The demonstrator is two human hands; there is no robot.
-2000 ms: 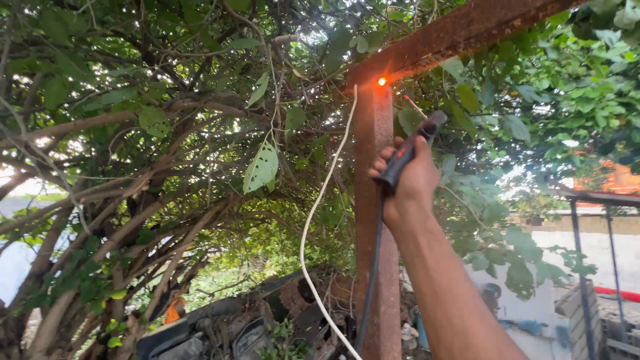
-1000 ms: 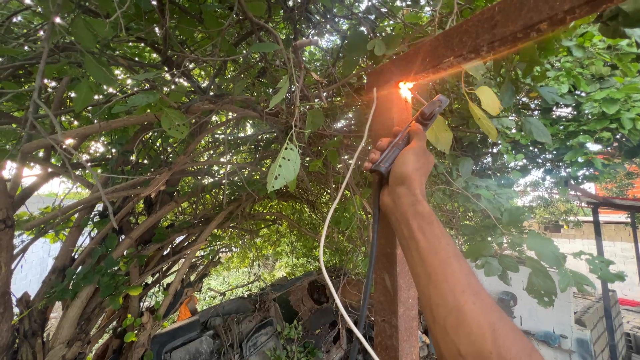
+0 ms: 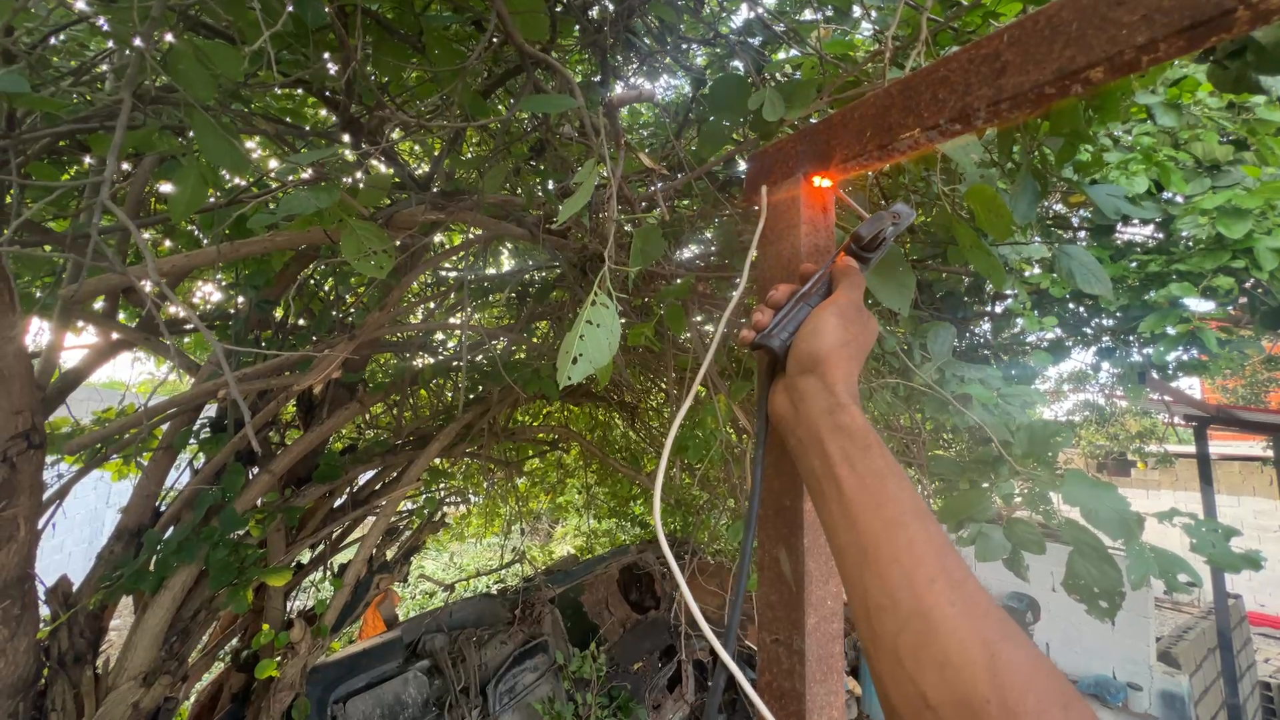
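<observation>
My right hand (image 3: 825, 330) is closed around the black handle of a welding electrode holder (image 3: 810, 300), raised beside a rusty square steel post (image 3: 800, 590). A short electrode (image 3: 852, 206) reaches from the holder's jaws toward the corner where the post meets a rusty steel beam (image 3: 1000, 85). A small orange-red glow (image 3: 822, 181) shows at that joint. The holder's black cable (image 3: 748, 500) hangs down along the post. A white cable (image 3: 672, 450) runs from near the joint down past the post's left side. My left hand is out of view.
Tangled branches (image 3: 330, 370) and leaves crowd the left and surround the beam. A leaf with holes (image 3: 589, 338) hangs left of the white cable. Below lies a heap of discarded vehicle parts (image 3: 520, 650). Concrete blocks (image 3: 1205, 650) and a dark metal pole (image 3: 1215, 570) stand at the right.
One second ago a brighter yellow-white flare with sparks showed at the joint; now the glow is smaller and orange-red. My right hand still grips the holder.
</observation>
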